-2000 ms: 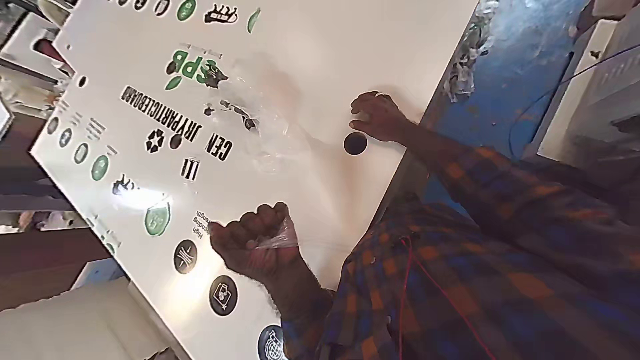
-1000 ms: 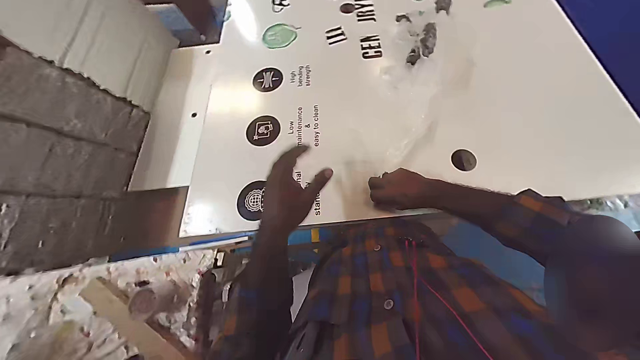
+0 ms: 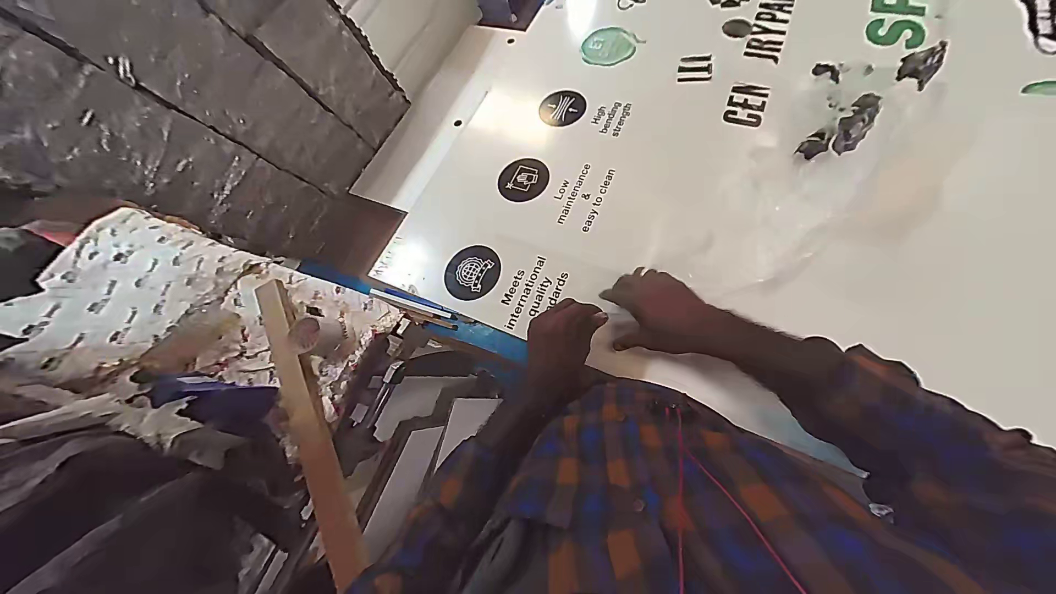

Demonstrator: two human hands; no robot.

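Observation:
A large white board [image 3: 701, 190] printed with black and green marks lies in front of me. Over its surface lies clear plastic film [image 3: 767, 239], wrinkled and peeled in places. My left hand [image 3: 565, 338] is at the near edge of the board, its fingers curled over beside the printed words; whether film is pinched in it cannot be made out. Just right of it, my right hand [image 3: 660, 309] rests on the film near the same edge, fingers bent and partly spread. The two hands nearly touch.
A wooden batten [image 3: 309, 437] leans at the lower left by crumpled printed sheeting [image 3: 148, 289]. Grey block wall or paving [image 3: 206, 124] lies at the upper left. Blue-edged material [image 3: 487, 338] runs under the board's near edge.
My left hand, open with fingers spread one second ago, is now curled at the board's near edge, closer to my right hand. The view has shifted strongly.

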